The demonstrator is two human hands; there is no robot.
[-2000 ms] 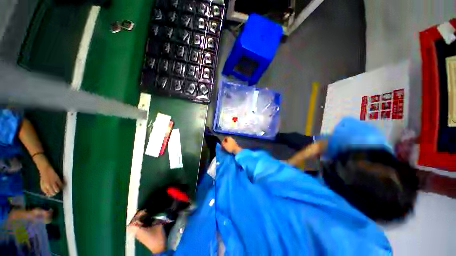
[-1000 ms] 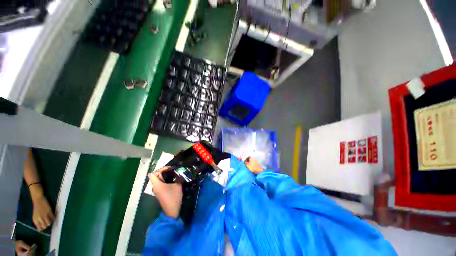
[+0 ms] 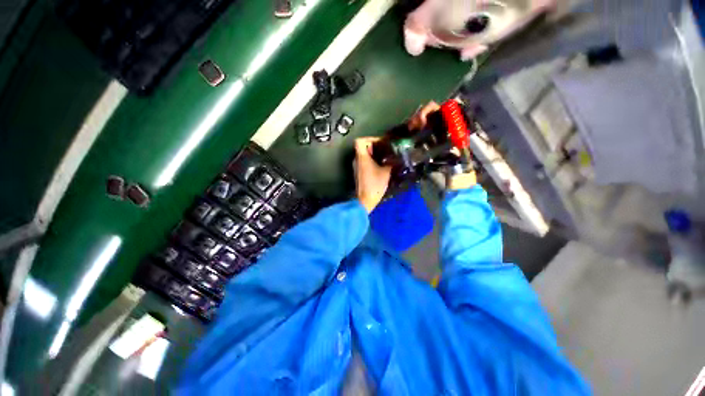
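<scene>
The black toggle press point(image 3: 406, 153) with its bright red handle point(image 3: 455, 124) is at the bench's right edge. My left hand point(image 3: 372, 176) grips its left side. My right hand point(image 3: 424, 116) is at its far side, partly hidden behind the red handle; its fingers appear to hold the frame. The nest is too dark and blurred to show whether a unit sits in it. Several loose black units point(image 3: 321, 128) lie on the green bench left of the press. A black tray point(image 3: 224, 224) with units in its pockets lies nearer, to the left.
A green conveyor point(image 3: 174, 139) with a white edge strip runs along the left, with a few loose units point(image 3: 210, 73) on it. Another dark tray point(image 3: 143, 39) is at the top left. A pink fan point(image 3: 471, 27) is at the top. A blue bin point(image 3: 403, 219) is below the press.
The press has moved with my left hand from the near side of the tray to beyond it, beside the loose units. My right hand has come up from near my body to the press. The view has turned.
</scene>
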